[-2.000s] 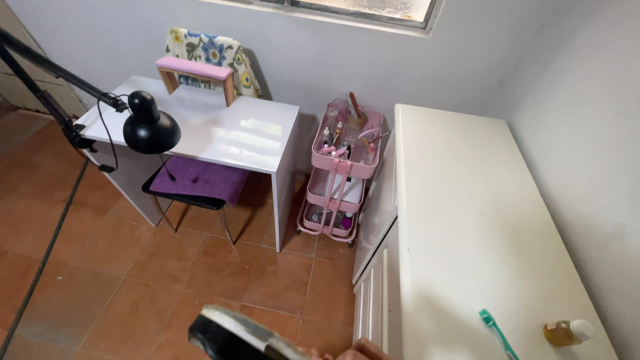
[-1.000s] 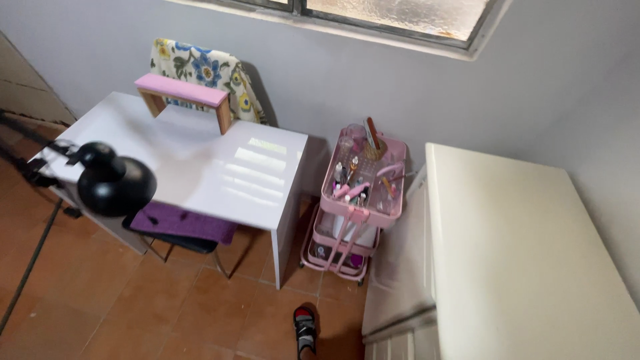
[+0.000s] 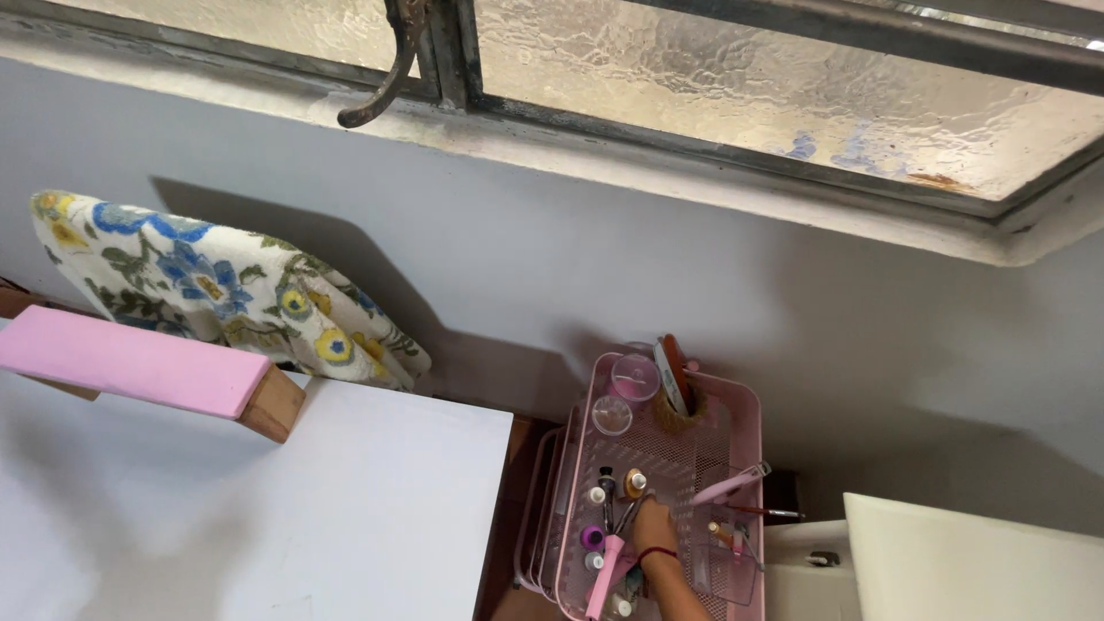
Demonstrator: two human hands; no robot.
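Note:
My right hand (image 3: 654,528), with a dark red cord bracelet at the wrist, reaches into the top basket of a pink rolling cart (image 3: 754,431). Its fingertips touch or lie against a thin dark metal tool (image 3: 631,511); whether they grip it is hidden. Just left of the hand are a pink-handled tool (image 3: 606,569), a purple-capped bottle (image 3: 592,537) and other small bottles. A bottle with a white cap (image 3: 636,483) stands above the fingers. Nail files (image 3: 674,379) stand in a woven cup (image 3: 679,411) near the basket's back. My left hand is out of view.
A white table (image 3: 397,483) with a pink-padded wooden armrest (image 3: 138,358) is at the left, a floral towel (image 3: 216,285) behind it. A cream cabinet (image 3: 975,561) stands right of the cart. A window latch (image 3: 388,86) juts out above.
My right hand has come into the cart's top basket; one second ago no hand was in view. The view has moved much closer to the cart and window.

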